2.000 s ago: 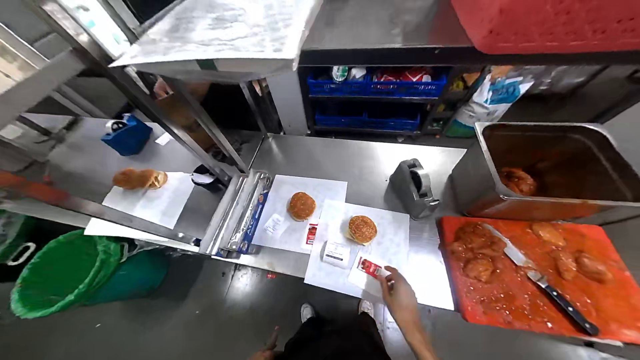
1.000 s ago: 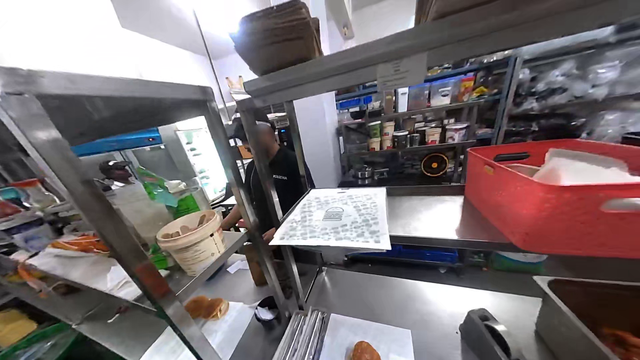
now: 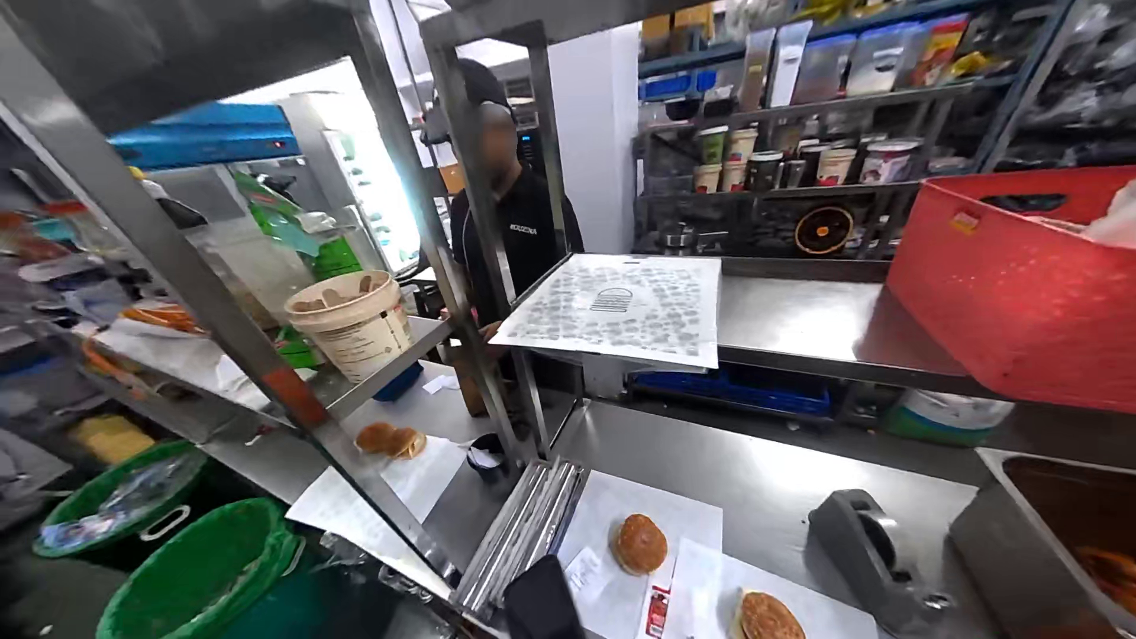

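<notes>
Neither of my hands shows in the head view. A sesame-topped burger bun point(image 3: 641, 543) rests on white wrapping paper point(image 3: 688, 506) on the steel counter. Lower right, a second burger point(image 3: 770, 616) sits on another sheet, cut by the bottom edge. Between them lie a red sachet point(image 3: 657, 611) and a small printed slip point(image 3: 584, 572). To their left are long foil-like boxes point(image 3: 524, 524), partly covered by a dark rounded object point(image 3: 541, 599) at the bottom edge. A grey tape dispenser point(image 3: 856, 550) stands to the right.
Steel posts point(image 3: 479, 177) divide the counters. A person point(image 3: 524, 231) stands behind them. A stack of printed paper point(image 3: 621, 311) and a red crate point(image 3: 1021, 284) occupy the raised shelf. A steel pan point(image 3: 1047, 532) stands right; a bucket point(image 3: 351, 328), buns point(image 3: 390, 441) and green-lined bins point(image 3: 204, 577) are left.
The view has swung upward. My right hand, at the red sachet two seconds ago, is out of view. The person behind the posts shows more fully than one second ago.
</notes>
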